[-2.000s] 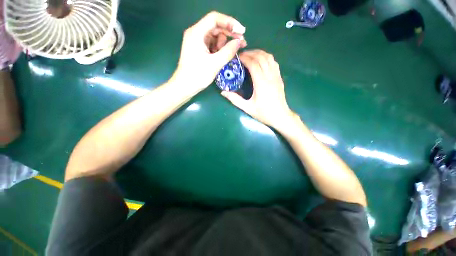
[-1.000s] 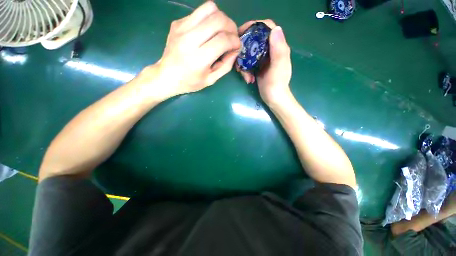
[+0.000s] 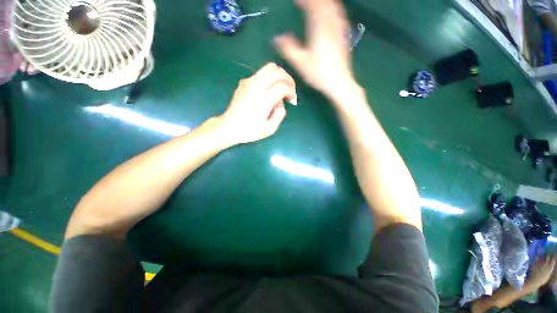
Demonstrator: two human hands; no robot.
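Observation:
My left hand point(image 3: 259, 105) is above the green bench with its fingers curled. A small white spot shows at its fingertips, and whether it grips something tiny cannot be told. My right hand point(image 3: 324, 52) is blurred at the top, thumb and fingers apart, with nothing visible held. A blue patterned round unit point(image 3: 224, 15) lies beyond my left hand, its pale cord pointing right. A pale looped cord point(image 3: 358, 34) shows just right of my right hand, beside a bluish part mostly hidden. Another blue unit point(image 3: 422, 84) with a white end ring lies further right.
A white fan point(image 3: 82, 43) stands upper left. Black blocks point(image 3: 457, 66) lie right of the far blue unit, with more dark pieces at the right edge. Clear bags point(image 3: 487, 257) and another person's hand point(image 3: 540, 272) are lower right. A shelf edge point(image 3: 507, 43) runs along the upper right.
The blue unit is no longer in my hands. My right hand has opened and moved up and away from my left. The view has shifted, bringing the upper blue unit into sight.

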